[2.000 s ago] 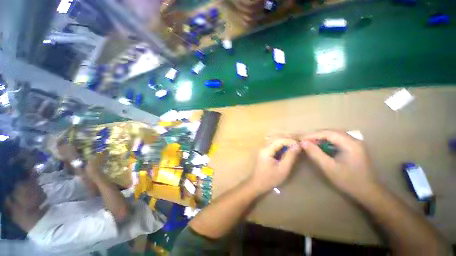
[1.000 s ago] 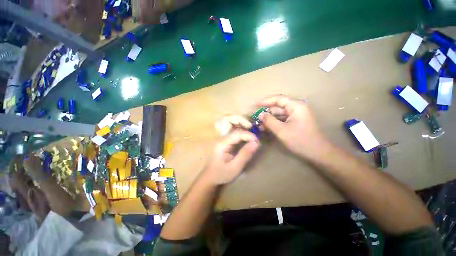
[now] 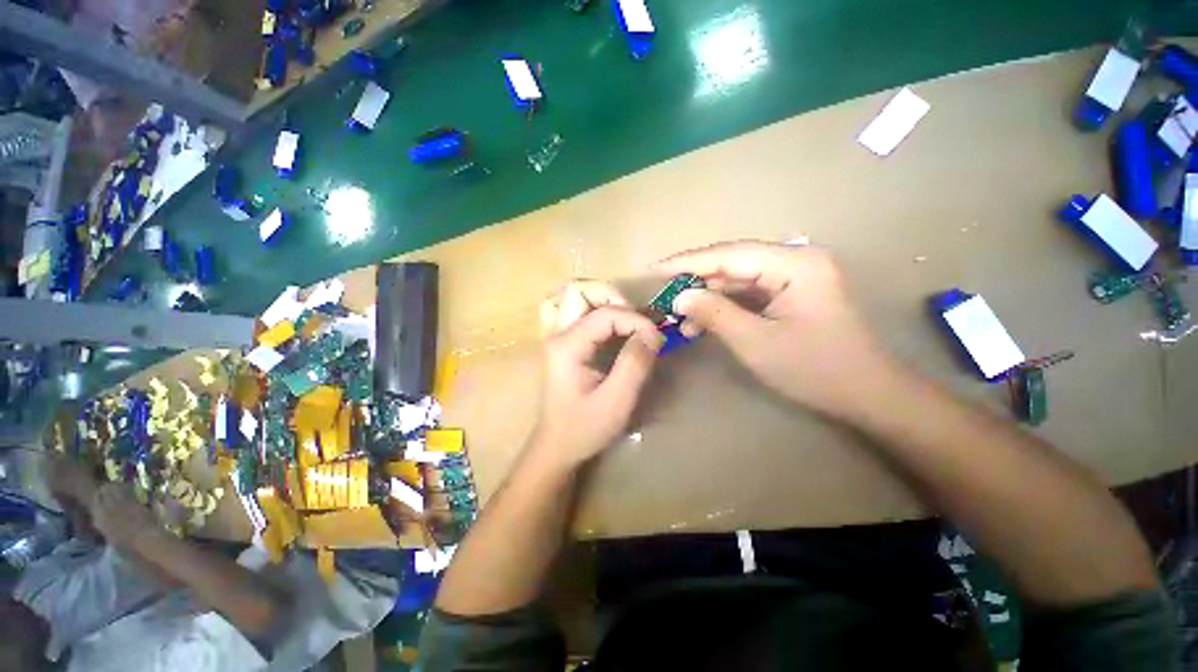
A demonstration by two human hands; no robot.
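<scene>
My left hand (image 3: 594,361) and my right hand (image 3: 775,322) meet over the tan bench in the middle of the view. My right fingertips pinch a small green circuit board (image 3: 675,292). My left fingertips hold a blue battery (image 3: 671,337) just below the board; most of it is hidden by the fingers. Whether wires join the two is too small to tell. A blue battery with a white face (image 3: 981,336) lies on the bench right of my right hand, with a green board at its lower end.
A white pad (image 3: 893,122) lies near the green conveyor (image 3: 618,145), which carries several batteries. A cluster of blue packs (image 3: 1117,232) lies at the far right. A dark bar (image 3: 407,328) stands beside heaped amber pieces (image 3: 335,483) at left. Another person's arm (image 3: 197,565) is at lower left.
The view has turned down and rightward, bringing the pack cluster into sight. The green board now shows more clearly between my fingertips. Both hands stay close together. The neighbour's arms have shifted.
</scene>
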